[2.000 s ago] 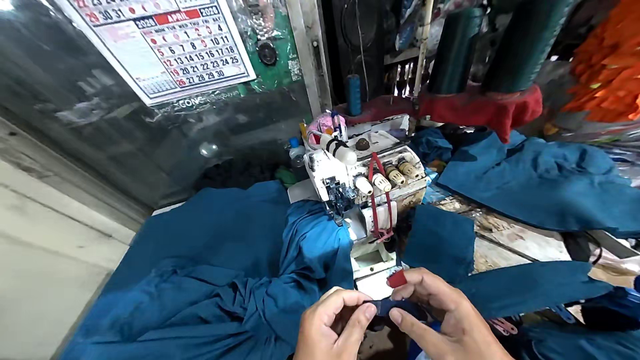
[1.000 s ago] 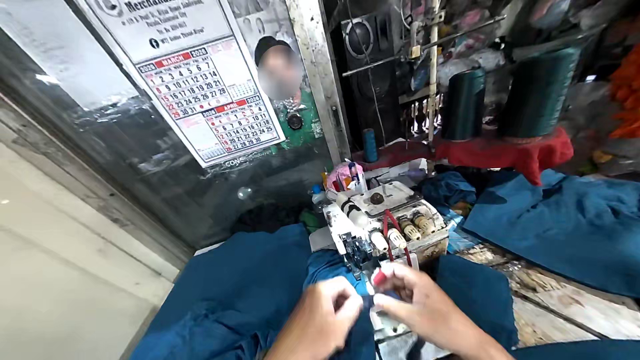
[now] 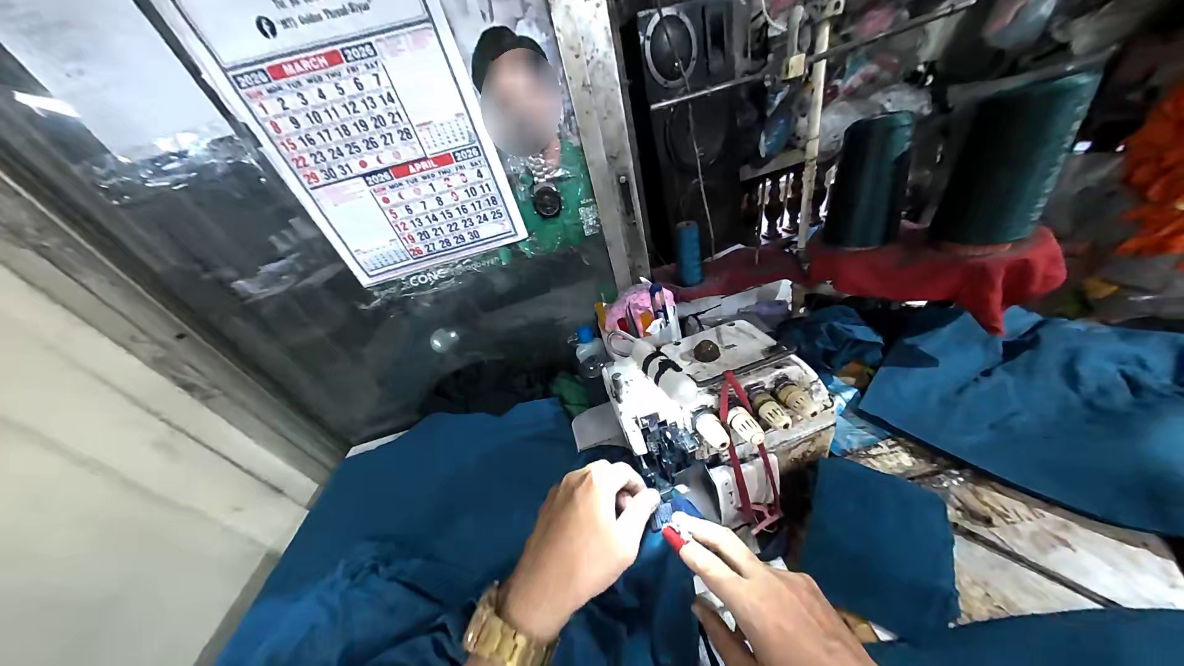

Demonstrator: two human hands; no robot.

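A white overlock sewing machine stands in the middle, its presser foot and needle area just beyond my fingertips. My left hand, with a gold-coloured watch at the wrist, pinches the edge of blue fabric beside the foot. Close to its right, my right hand rests its fingers at the same fabric edge; something red covers one fingertip. The fabric under the foot is partly hidden by my hands. Red strips hang over the machine's tension dials.
Blue fabric spreads left of the machine. A cut blue piece and a larger one lie on the worn wooden table. Dark green thread cones stand on red cloth behind. A calendar hangs on the glass.
Both hands have moved forward, from holding a small dark blue piece in front of the machine to its presser foot. The view has shifted too.
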